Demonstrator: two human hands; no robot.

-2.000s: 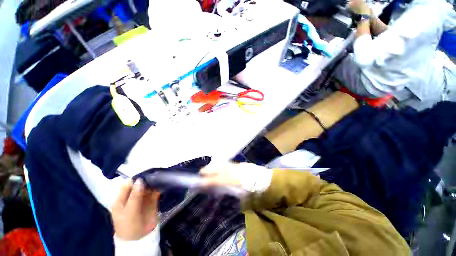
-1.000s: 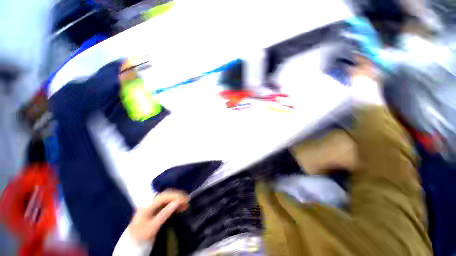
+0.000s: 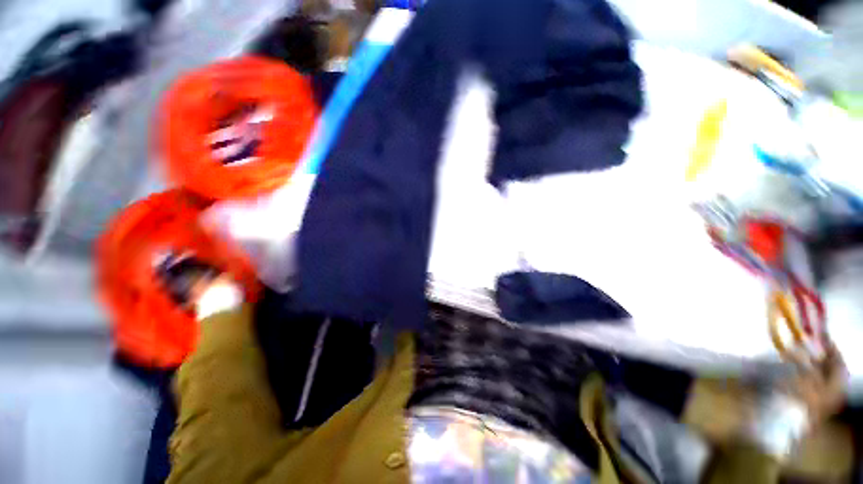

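Two round open orange-red plastic bags stand at the left, an upper one [image 3: 289, 118] and a lower one [image 3: 128, 284]. My left hand [image 3: 197, 286] is inside the mouth of the lower bag; its fingers are hidden and blurred. A small curved navy piece [image 3: 558, 298] lies at the table's front edge. The large navy garment [image 3: 378, 189] lies over the table's left end. My right hand [image 3: 825, 380] is strongly blurred at the lower right, beside the scissors [image 3: 809, 317]; whether it touches them cannot be told.
The white table [image 3: 577, 222] fills the middle and right. A yellow lamp-like item [image 3: 705, 142] is near the machine parts at upper right. A red item [image 3: 765, 239] lies by the scissors. Dark patterned cloth [image 3: 501, 364] covers my lap. Grey floor shows at far left.
The view has swung left, bringing both orange bags nearer the middle. My left hand has moved from the table edge into the lower bag. My right hand has come back from the far right.
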